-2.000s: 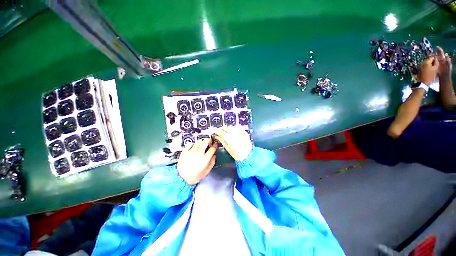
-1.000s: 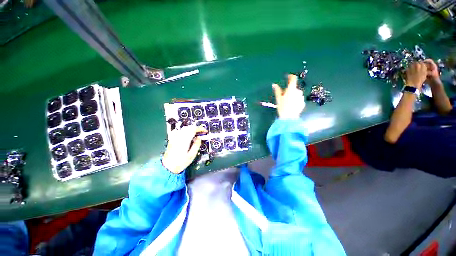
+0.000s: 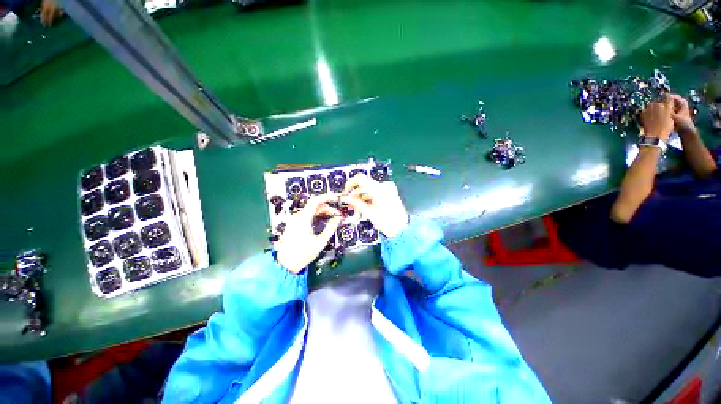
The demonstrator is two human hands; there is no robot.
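The working tray [image 3: 273,180] holds rows of black square parts [image 3: 296,187] in front of me. My left hand [image 3: 304,234] and my right hand [image 3: 378,207] meet over the middle of the tray. Their fingertips pinch a small dark ring part [image 3: 341,207], blurred and partly hidden by the fingers. The hands cover several cells. Loose dark bits lie along the tray's left side, and a small dark clump [image 3: 329,257] is at its front edge.
Stacked filled trays [image 3: 194,213] stand at the left, with a tangled heap [image 3: 30,288] beyond. A metal post [image 3: 166,71] rises behind. A pale stick [image 3: 423,170] and two clumps of parts [image 3: 506,151] lie right. A co-worker's hands [image 3: 662,118] are at a larger pile.
My right hand reached to the clumps at the right and is back over the tray beside my left hand. One small clump there is gone. The view has shifted slightly.
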